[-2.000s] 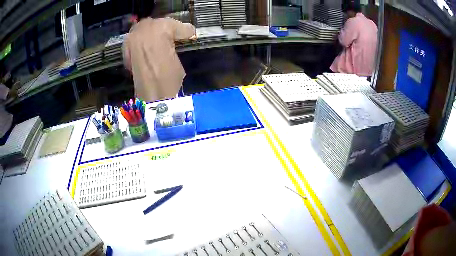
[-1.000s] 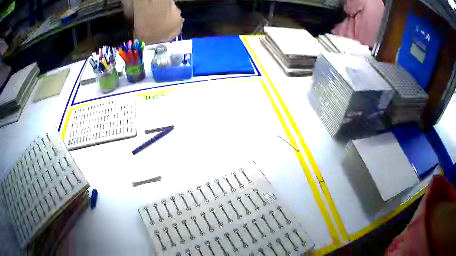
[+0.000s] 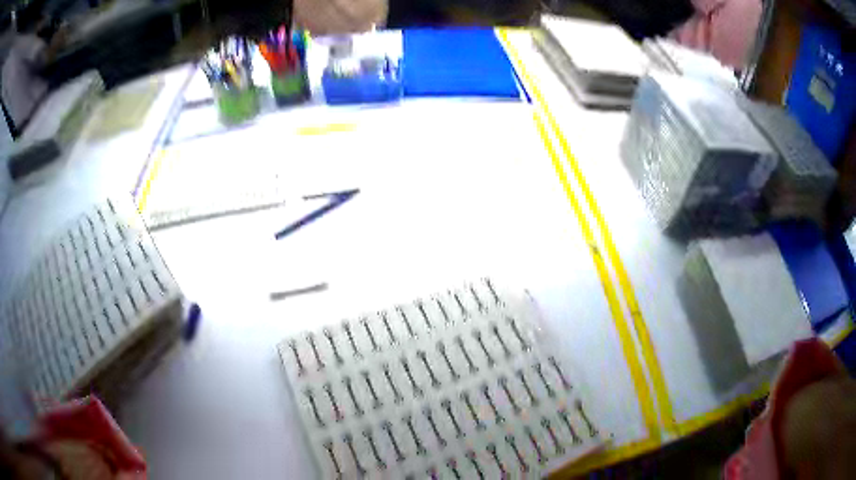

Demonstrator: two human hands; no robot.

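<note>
An off-white board (image 3: 441,389) with rows of small dark dumbbell-shaped metal parts lies flat at the bottom centre. A stack of similar loaded boards (image 3: 89,291) stands at the left. My left hand (image 3: 61,459) is blurred and cut off at the bottom left corner, below that stack, behind a pink sleeve edge. My right hand (image 3: 826,431) is dark, blurred and cut off at the bottom right, beside a pink sleeve edge. Neither hand visibly touches the centre board. The fingers of both are not clear.
A dark blue pen-like tool (image 3: 314,216) and a short grey strip (image 3: 298,292) lie behind the board. A blue pen end (image 3: 192,322) is beside the left stack. Pen cups (image 3: 236,98), a blue tray (image 3: 361,86) and a blue folder (image 3: 460,64) stand at the back. Wrapped boards (image 3: 699,159) are at right.
My left hand and its pink sleeve have come into view at the bottom left. The view has tilted down, showing more of the centre board. My right hand stays at the right edge.
</note>
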